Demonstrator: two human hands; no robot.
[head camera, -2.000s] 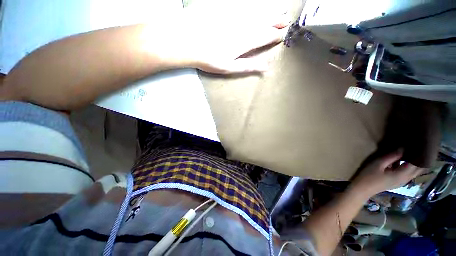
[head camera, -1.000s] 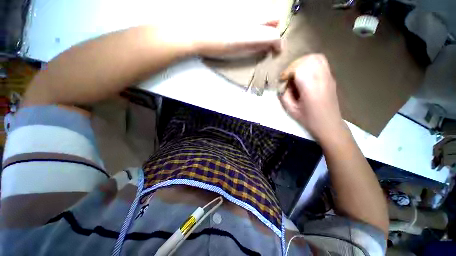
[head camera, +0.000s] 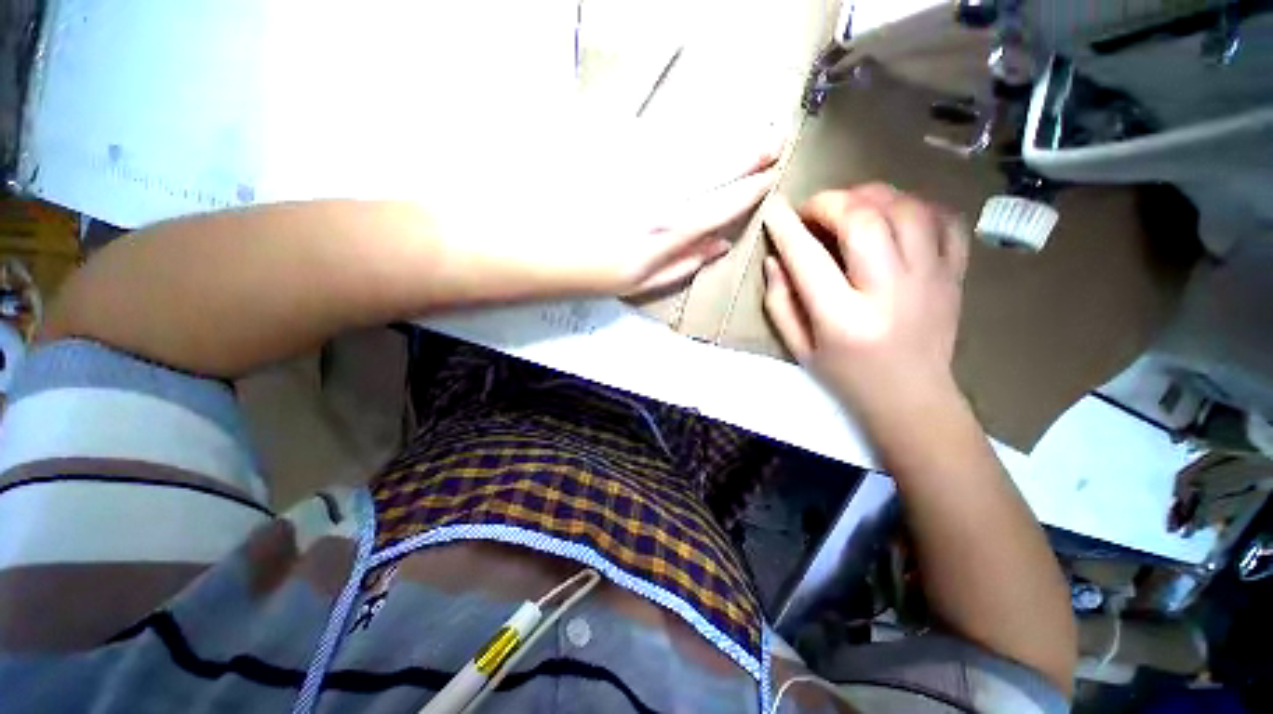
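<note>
A khaki garment panel (head camera: 1068, 328) lies over the machine bed and table; its left part is washed out by glare. A narrow folded strip (head camera: 715, 293) with thin seam lines runs from the panel's near edge up towards the needle area. My left hand (head camera: 698, 230) lies flat on the cloth left of the strip, fingers pointing at it, partly lost in glare. My right hand (head camera: 880, 272) rests on the cloth right of the strip, fingers bent, fingertips at the strip; whether it pinches cloth is unclear. The presser foot (head camera: 820, 87) is just beyond both hands.
The machine head with its white ribbed knob (head camera: 1018, 222) stands at upper right. The white table (head camera: 1103, 481) shows its near edge in front of the checked apron (head camera: 559, 474). Khaki pieces (head camera: 1212, 488) lie at the far right. A dark slit shows in the glared cloth beyond my left hand.
My right hand has come from the panel's right edge to the strip beside my left hand. The panel's near edge has moved away from me and no longer hangs over the table edge.
</note>
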